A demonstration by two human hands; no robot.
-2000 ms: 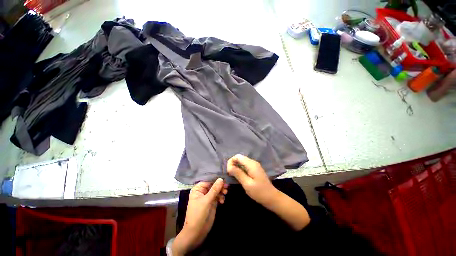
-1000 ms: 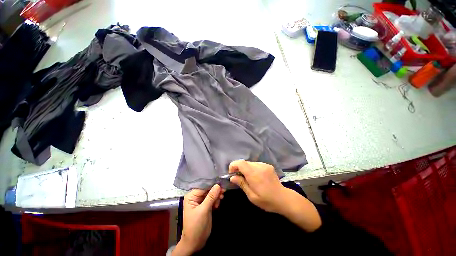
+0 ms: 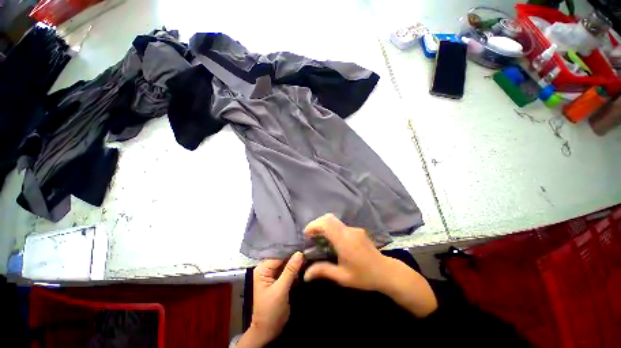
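A grey-and-black polo shirt (image 3: 306, 156) lies spread on the white worktable, its hem at the table's front edge and its sleeves away from me. My left hand (image 3: 274, 292) pinches the hem between thumb and fingers. My right hand (image 3: 351, 258) is just right of it, curled around small thread snips (image 3: 321, 249), which are mostly hidden. The snips' tip is at the hem beside my left fingertips. Any loose thread is too small to make out.
A second grey-and-black shirt (image 3: 82, 129) lies crumpled at left by black garments (image 3: 27, 81). A white sheet (image 3: 61, 255) lies at the left edge. A phone (image 3: 449, 69), red basket (image 3: 579, 83) and orange bottle (image 3: 584, 104) are at right. Red crates (image 3: 197, 316) stand below.
The snips show more in my right hand, whose thumb has opened away from the fingers. My left hand stays on the hem. The view has shifted slightly.
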